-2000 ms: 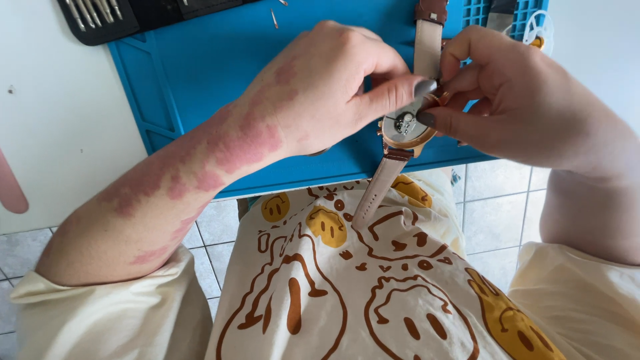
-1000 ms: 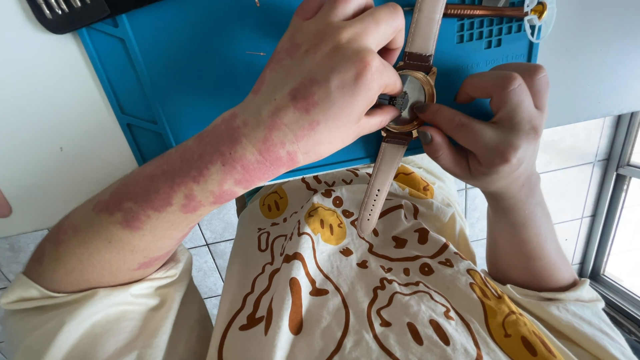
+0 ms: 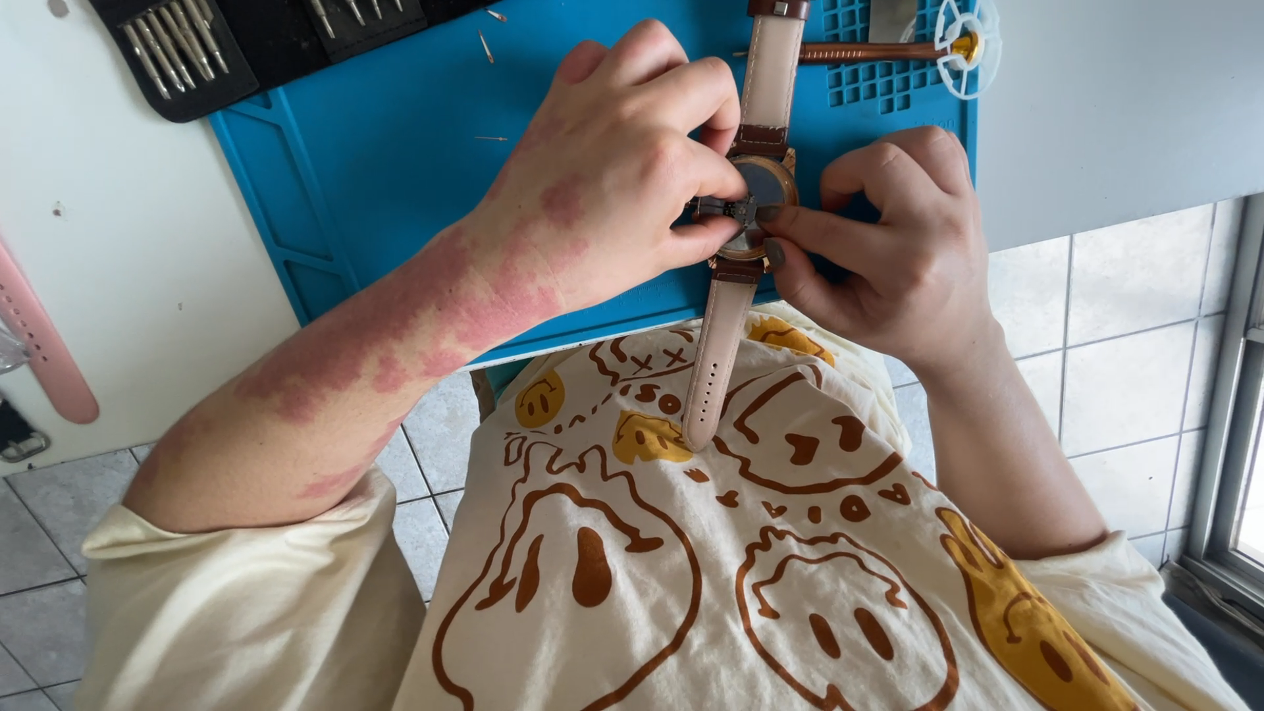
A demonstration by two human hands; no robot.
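Note:
A wristwatch with a rose-gold case (image 3: 780, 178) lies back up near the front edge of a blue work mat (image 3: 415, 168). Its leather strap (image 3: 771, 79) runs away from me, and the other strap half (image 3: 721, 346), pale with holes, hangs over the edge onto my shirt. My left hand (image 3: 642, 148) pinches a small dark metal tool (image 3: 719, 207) between thumb and fingers over the case back. The tool's far end meets the watch. My right hand (image 3: 889, 237) has its index fingertip at that end and its thumb at the case rim; whether it grips anything is hard to tell.
A black case of screwdriver bits (image 3: 178, 49) lies at the back left. Small pins (image 3: 486, 47) rest on the mat. A brown-handled tool (image 3: 869, 53) and a clear plastic wheel-like piece (image 3: 968, 47) are at the back right. A pink strap (image 3: 49, 336) lies far left.
The small dark tool now shows in my left fingers at the case back; two seconds ago both hands were close together over the watch. My right hand's fingers have come nearer the tool since one second ago.

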